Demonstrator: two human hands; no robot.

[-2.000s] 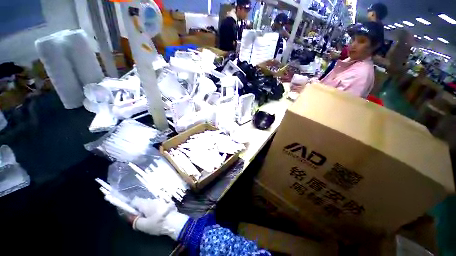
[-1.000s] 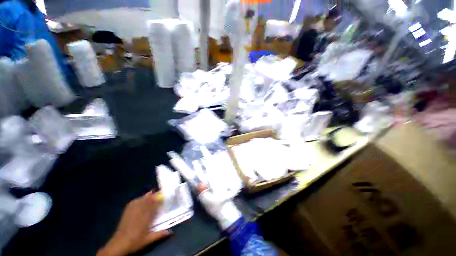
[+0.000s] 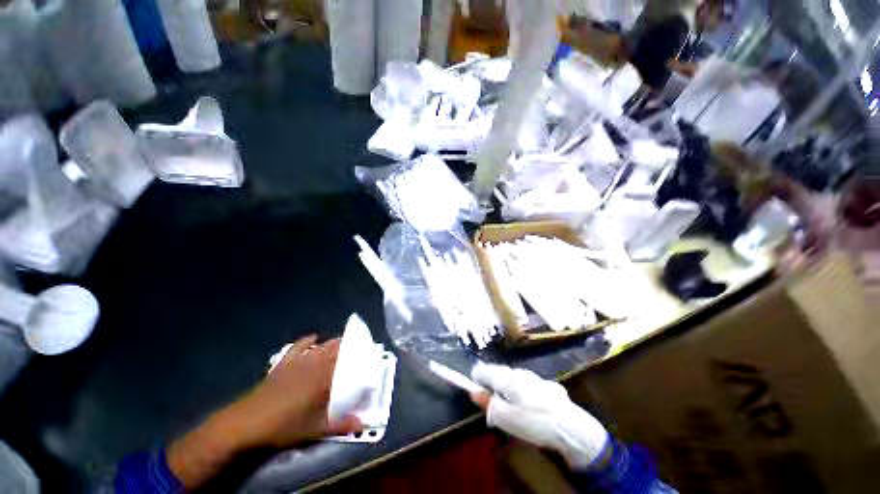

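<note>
My bare left hand (image 3: 307,391) grips a white camera housing (image 3: 365,386) low on the dark mat, near the front edge. The housing's upright arm points up beside my fingers. My right hand (image 3: 536,410), in a white knit glove, holds a slim white antenna stick (image 3: 453,376) to the right of the housing, apart from it. A clear plastic bag (image 3: 410,280) with white sticks spilling out lies beyond my hands. A small cardboard tray (image 3: 502,309) full of white sticks stands right of the bag.
White housings lie heaped at the left (image 3: 63,212) and behind the tray (image 3: 569,154). A white post (image 3: 516,106) rises between them. A black plastic part (image 3: 693,277) sits near the pale tabletop edge. A large carton (image 3: 743,386) stands at the right. Part of a person shows at the back.
My left hand has come into view and taken hold of a housing. My right hand has moved away from the loose sticks with one stick in it. The view has swung left and down.
</note>
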